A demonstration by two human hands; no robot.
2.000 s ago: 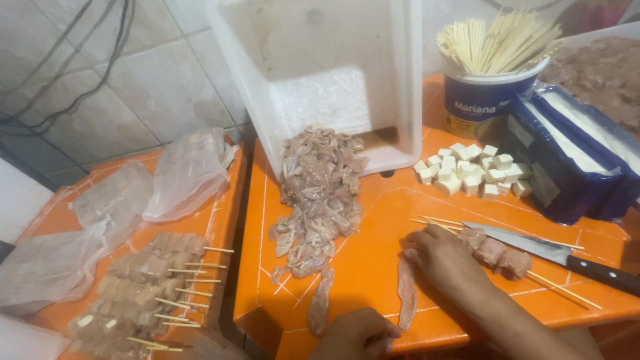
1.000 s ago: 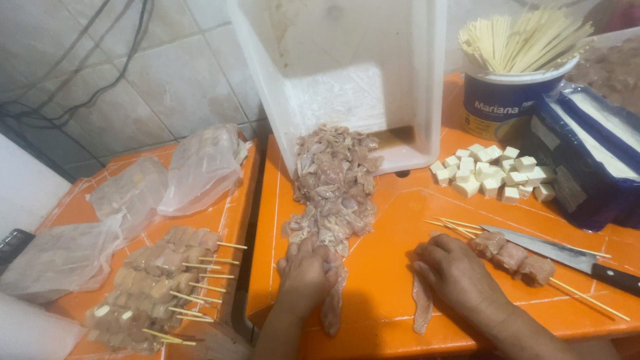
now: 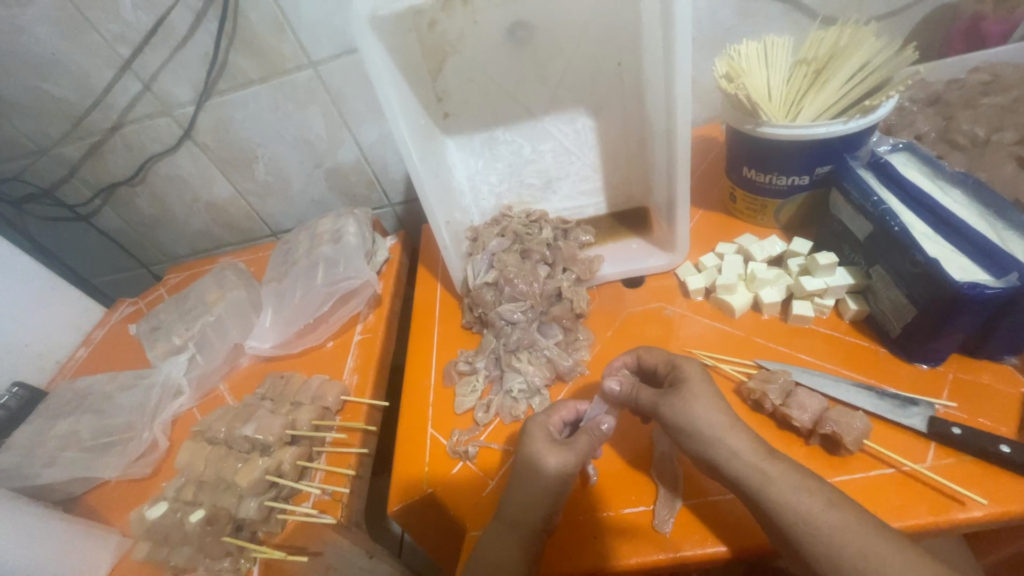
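Note:
My left hand and my right hand meet above the front of the orange table, a thin strip of raw meat pinched between them. Another meat strip lies flat under my right wrist. Behind my left hand a heap of raw meat pieces spills from a tilted white plastic bin. Right of my hands are a wooden skewer with meat chunks, bare skewers and a black-handled knife. White cheese cubes lie behind them.
Threaded meat skewers are stacked on the left orange table, beside plastic-wrapped packs. A gap separates the two tables. At the back right stand a Mariana tub of wooden skewers, blue packages of a white block and more meat.
My left hand has left the edge of the meat heap and come over to my right hand. My right hand has lifted off the table, uncovering more of the strip there.

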